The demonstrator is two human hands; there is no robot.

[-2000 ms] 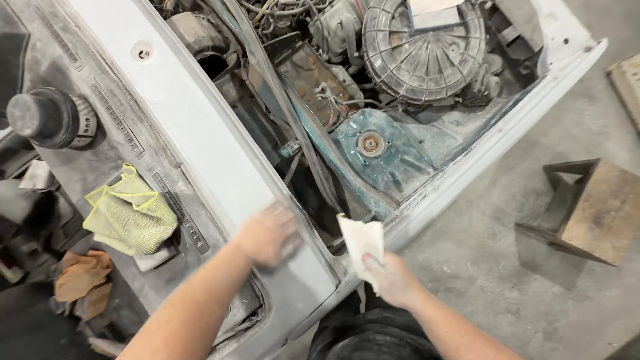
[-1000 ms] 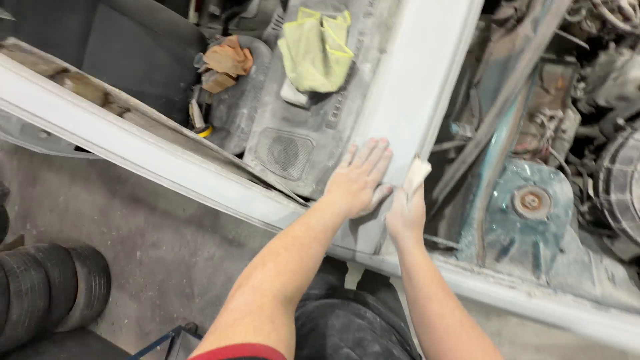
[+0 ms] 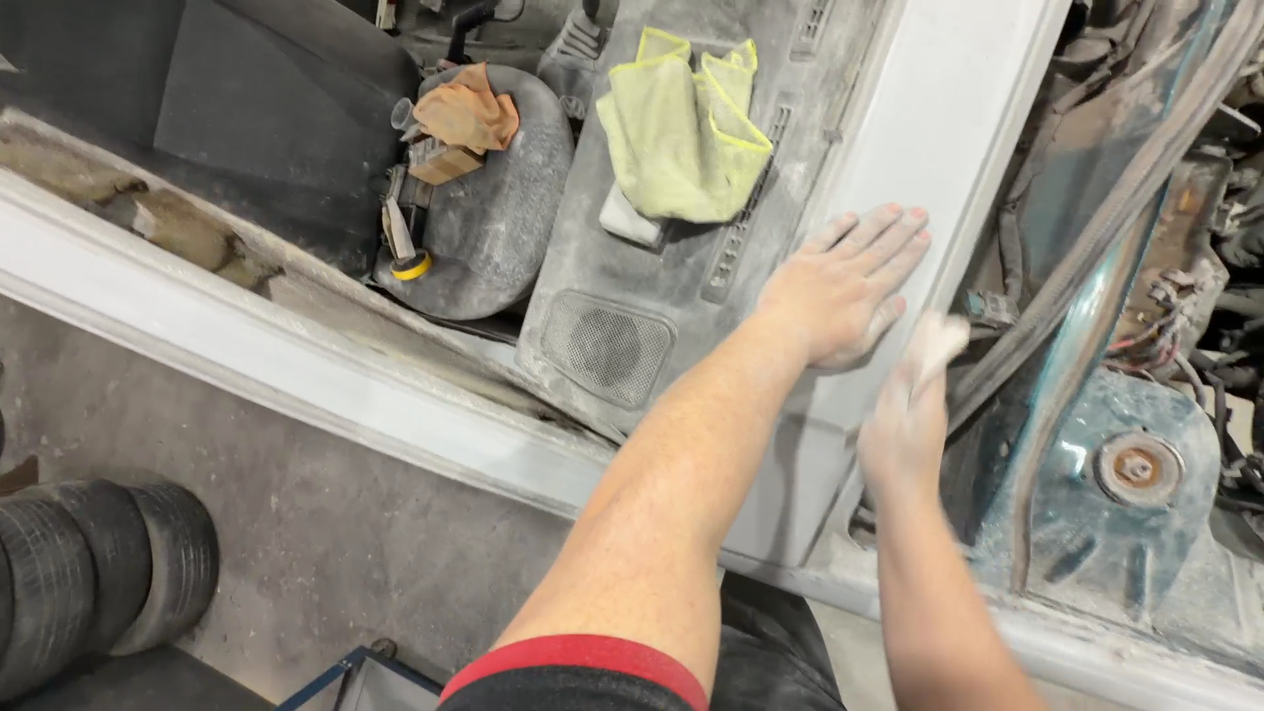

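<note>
My left hand (image 3: 844, 286) lies flat with its fingers apart on the light grey primed cowl panel (image 3: 933, 109) of a car body. Just right of it, my right hand (image 3: 908, 415), blurred, grips a whitish folded sheet (image 3: 940, 346) at the panel's engine-side edge; its exact kind is unclear. A yellow-green microfibre cloth (image 3: 681, 138) lies crumpled on the dusty dashboard (image 3: 583, 257), over a white block (image 3: 630, 217). Grey dust coats my right hand.
The engine bay with its strut tower (image 3: 1141, 469) and a rubber seal (image 3: 1096, 217) is at right. An orange rag (image 3: 469, 107), a small box (image 3: 444, 161) and a yellow-rimmed item (image 3: 411, 265) rest left of the dashboard. Several tyres (image 3: 178, 563) stand on the floor.
The view has swung left toward the cabin. Since the first frame, my left hand has come to rest flat on the panel, and my right hand with the sheet has moved in beside it.
</note>
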